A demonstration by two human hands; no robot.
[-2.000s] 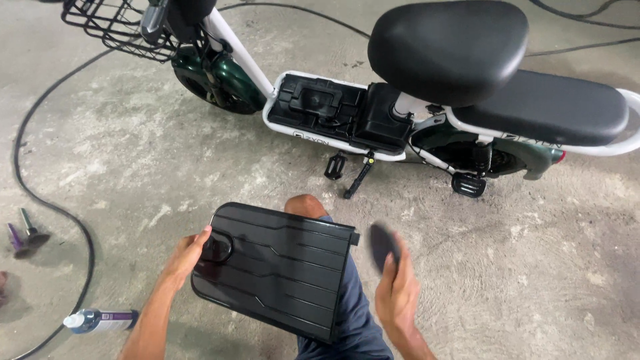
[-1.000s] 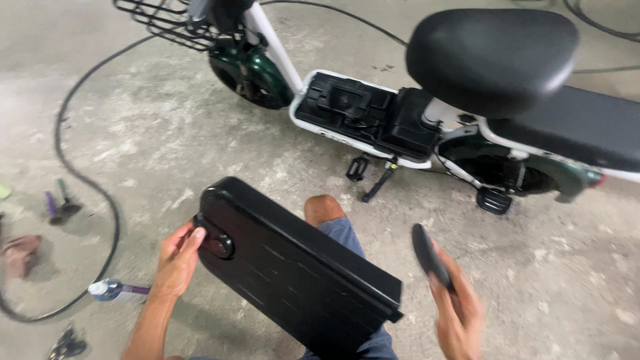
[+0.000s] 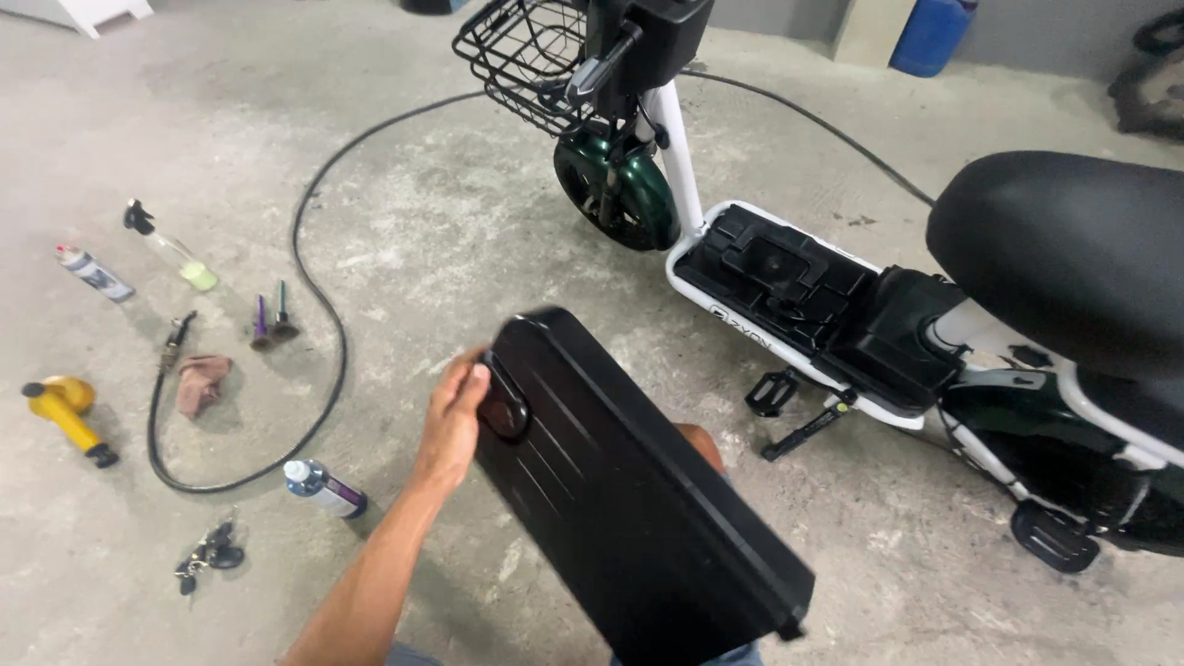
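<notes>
My left hand (image 3: 455, 416) grips the upper left end of a black plastic footboard cover (image 3: 610, 481), beside its oval recess. The cover is tilted above my lap, its ridged face partly turned away. My right hand is out of the frame, and so is the dark pad it held. Beyond the cover stands a white and green electric scooter (image 3: 683, 166); its floor lies uncovered, with a black battery compartment (image 3: 772, 268) showing inside the white frame. A kickstand (image 3: 807, 427) and a pedal (image 3: 770, 394) stick out on the near side.
On the floor at left lie a bottle (image 3: 326, 488), keys (image 3: 209, 557), a brown cloth (image 3: 202, 384), brushes (image 3: 280, 310), a spray bottle (image 3: 180, 259), an aerosol can (image 3: 95, 274) and a yellow tool (image 3: 69, 421). A black hose (image 3: 339, 342) curves past them. A blue container (image 3: 934, 35) stands behind.
The view has swung left. The cover has tilted from its flatter pose two seconds ago. My right hand, seen earlier with a dark oval pad, has left the frame.
</notes>
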